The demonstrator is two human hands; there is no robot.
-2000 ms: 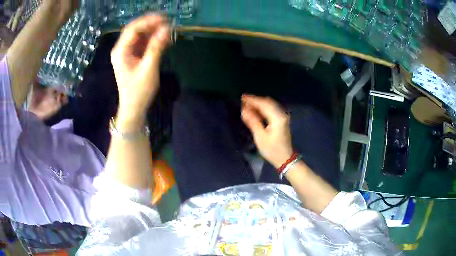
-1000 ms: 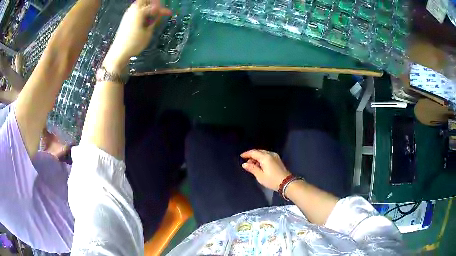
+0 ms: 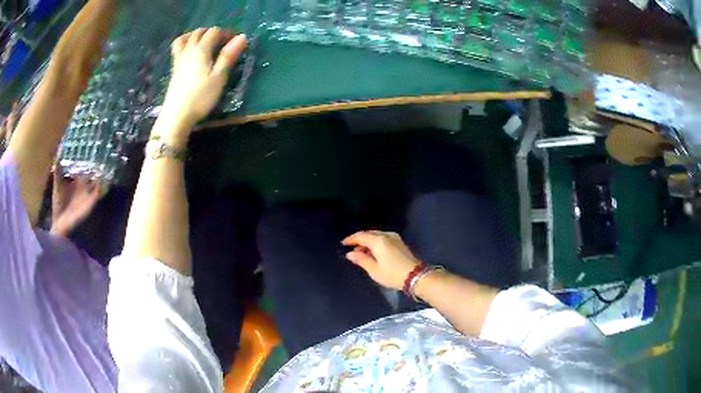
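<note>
My left hand is over a clear blister tray on the bench at the upper left. Its fingers are bent and its thumb points up beside them; I cannot tell whether it holds anything. My right hand is above my lap, thumb and forefinger close together. A tiny dark spot shows at their tips, too small to tell if it is a held part. A clear blister tray with green circuit boards lies across the top right of the bench.
A person's bare arm and lilac sleeve are close on the left, by another clear tray. The wooden bench edge runs above my lap. At right, a green side surface holds a black rectangle and a brown round piece. An orange chair shows below.
My left hand has moved up and left from near the bench edge to over the tray, its fingers now more spread. My right hand stays above my lap. The camera view has shifted.
</note>
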